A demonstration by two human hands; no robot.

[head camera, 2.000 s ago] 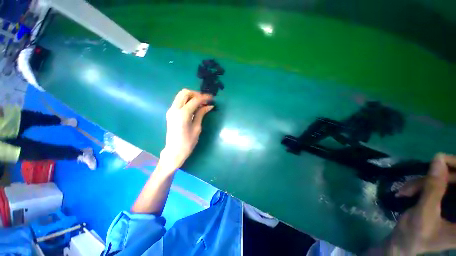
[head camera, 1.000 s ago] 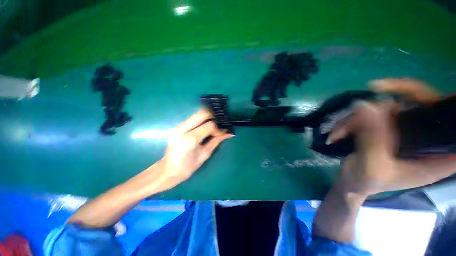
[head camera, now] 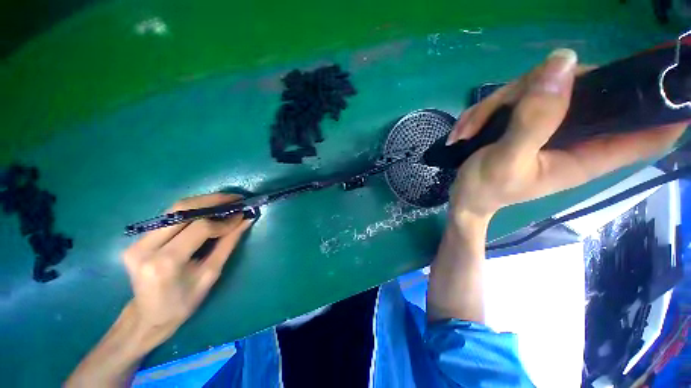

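My left hand (head camera: 178, 265) holds a long thin black bar (head camera: 295, 189) near its left end, above the bench. The bar runs up to the right, and its right end lies over the round dimpled screw dish (head camera: 405, 170). My right hand (head camera: 508, 155) grips a black electric screwdriver (head camera: 614, 95), which points left and down. Its front end is over the dish; the bit is too small to tell clearly. Whether it touches a screw or the bar cannot be seen.
One heap of small black blocks (head camera: 307, 114) lies behind the bar, another heap (head camera: 34, 220) at the far left. A dark flat object (head camera: 489, 92) is partly behind my right hand. A cord (head camera: 583, 214) crosses above the white carton (head camera: 534, 295) holding black parts at the lower right.
The view has shifted right, so the heaps appear further left. The dish now shows. The bar is seen edge-on in my left hand, and the screwdriver's front end is at the dish.
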